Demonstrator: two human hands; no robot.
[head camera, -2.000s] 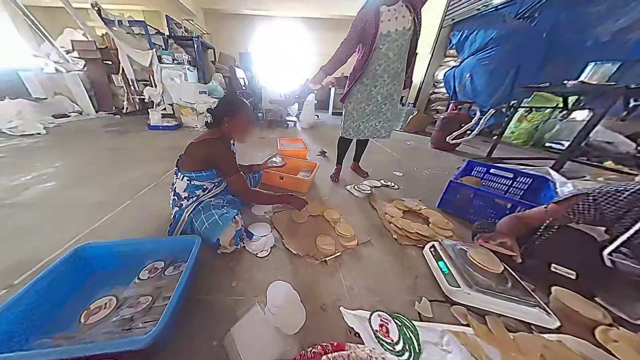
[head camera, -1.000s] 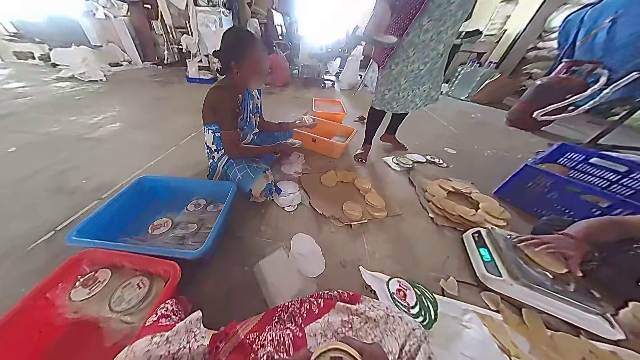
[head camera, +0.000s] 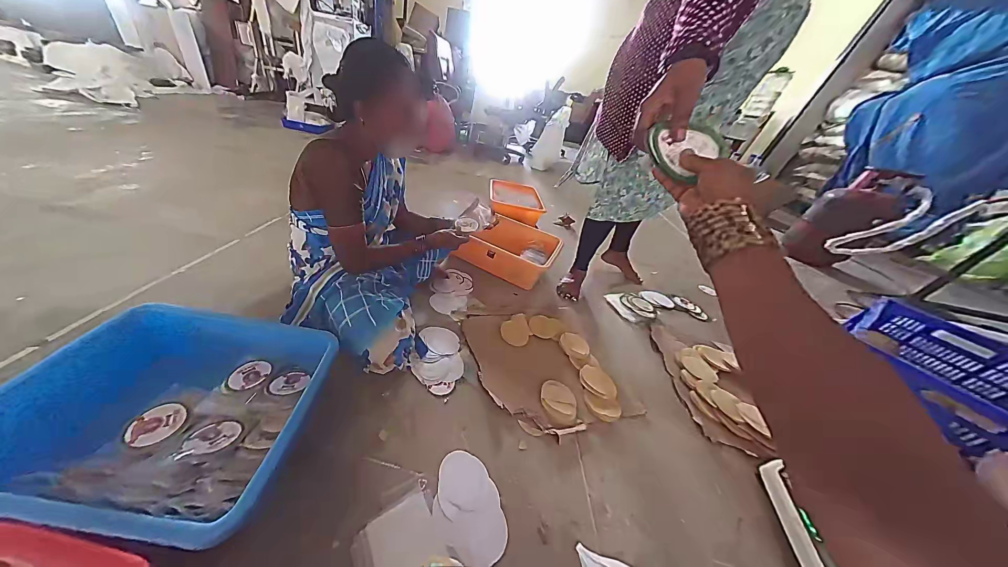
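My right hand (head camera: 709, 177), with a patterned bracelet at the wrist, reaches up at the right and grips the lower edge of a round, green-rimmed packet (head camera: 683, 150). A standing person's hand (head camera: 677, 98) holds the same packet from above. My left hand is out of view. Below, flat yellowish discs (head camera: 597, 382) lie around a brown cardboard sheet (head camera: 516, 362) on the floor. White paper discs (head camera: 471, 504) overlap near the bottom centre. A seated person holds a small round piece (head camera: 467, 225) beside orange bins (head camera: 512, 252).
A blue tub (head camera: 303, 335) with round-labelled packets stands at left, a red tub (head camera: 63, 547) at its near corner. More yellowish discs (head camera: 709, 386) and a blue crate (head camera: 937, 354) are at right. My forearm partly hides a white scale (head camera: 787, 512).
My right arm has come into view, raised towards the standing person, whose hand now meets mine at the packet. The seated person's hands have moved lower. The view has shifted.
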